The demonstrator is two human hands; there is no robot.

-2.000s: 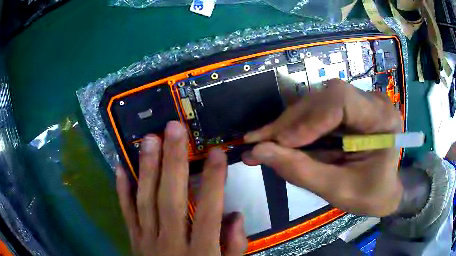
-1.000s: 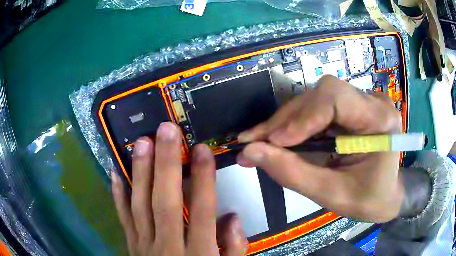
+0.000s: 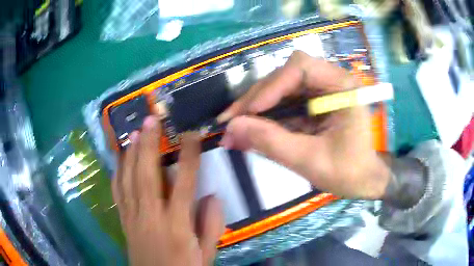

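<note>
An orange tablet housing with a black rim lies open and tilted, its picture blurred. The battery pack shows white panels in the lower part, and the main board with silver shields shows in the upper part. My right hand holds a slim dark tool with a yellow band and pale end like a pen, over the strip between board and battery. Its tip is too blurred to tell. My left hand lies flat with fingers spread on the left part of the housing, holding nothing.
Bubble wrap lies under the housing on a green mat. Yellow-green transparent film lies at left. Plastic wrap and a white sheet lie behind. Tan strips, white paper and a red thing are at right.
The whole view has shifted and blurred; the housing and both hands appear further left. The white sheet behind and the red thing at right have come into view. Both hands keep much the same pose.
</note>
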